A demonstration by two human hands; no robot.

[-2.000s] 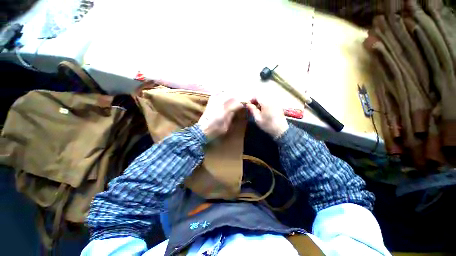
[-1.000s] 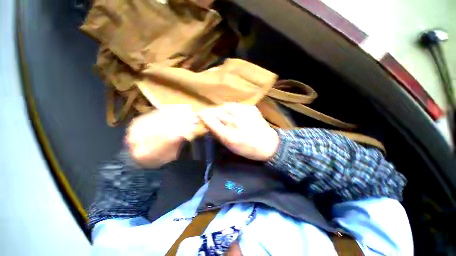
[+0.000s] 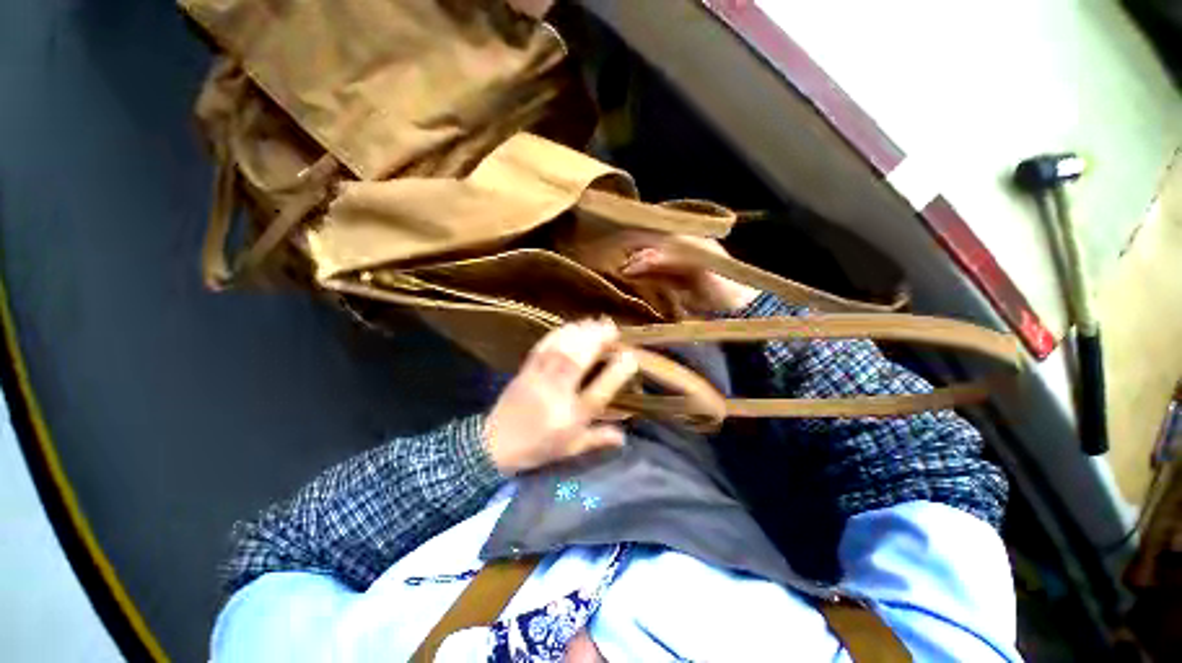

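Note:
A tan-brown handbag [image 3: 447, 223] lies across my lap with its mouth open towards me. My left hand [image 3: 557, 399] grips the near rim of the bag beside a small handle loop [image 3: 687, 389]. My right hand [image 3: 681, 269] is at the far side of the mouth, partly hidden by the bag and a strap; its fingers show curled, and whether they hold the edge is unclear. The long shoulder strap [image 3: 881, 326] loops out to the right over my right sleeve. A zip line [image 3: 402, 282] shows along the mouth.
A heap of tan bags [image 3: 389, 78] lies beyond the handbag, at upper left. The table edge at right bears dark-red strips [image 3: 988, 275]. A hammer [image 3: 1073, 298] lies on the table. A dark floor or belt with a yellow line [image 3: 58, 473] is at left.
The view has swung left from the table to the bag heap. The bag has come off the table edge; its mouth is now open, the hands have moved apart, and the strap is spread to the right.

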